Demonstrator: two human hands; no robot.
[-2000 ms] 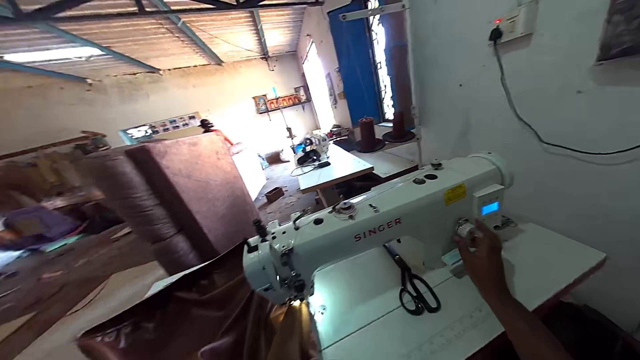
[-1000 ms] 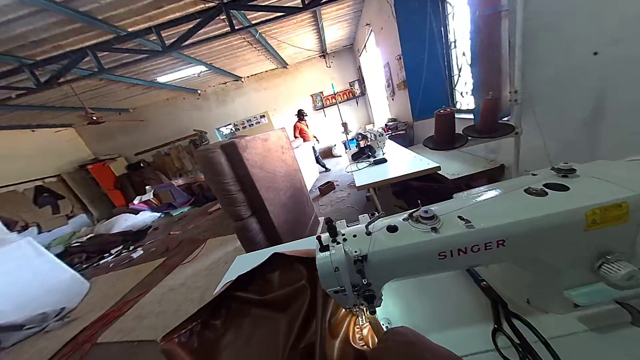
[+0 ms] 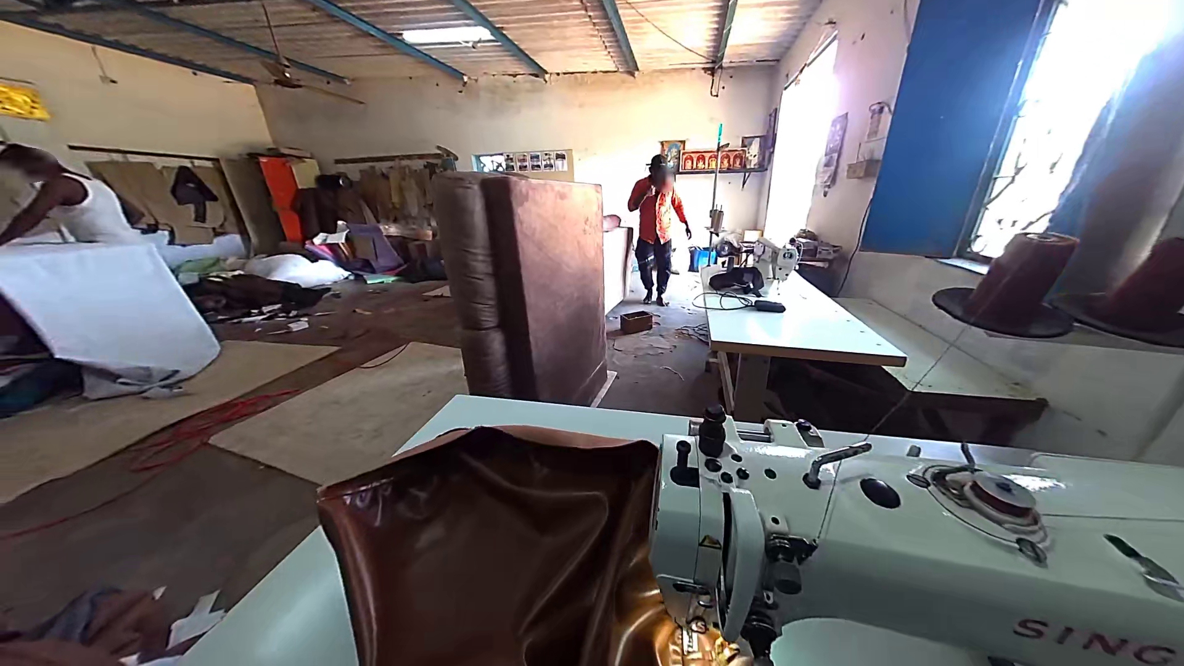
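Observation:
The white Singer sewing machine (image 3: 888, 546) spans the lower right of the head view, its needle head lit from below at the bottom edge. A piece of glossy brown leather-like material (image 3: 490, 546) lies on the white sewing table (image 3: 277, 601) and reaches under the lit needle area. Thread runs from the machine's top up toward the cones of brown thread (image 3: 1031, 268) at the right. Neither my left hand nor my right hand shows in the view.
A person in an orange shirt (image 3: 657, 217) stands beyond an upended brown upholstered piece (image 3: 546, 277). Another person in white (image 3: 92, 208) bends over white material at the left. A second sewing table (image 3: 805, 319) stands ahead. Red cord (image 3: 213, 425) lies on the floor.
The view has swung left. The hand at the machine's dial two seconds ago is out of view, as are the black scissors. The person in orange now appears nearer.

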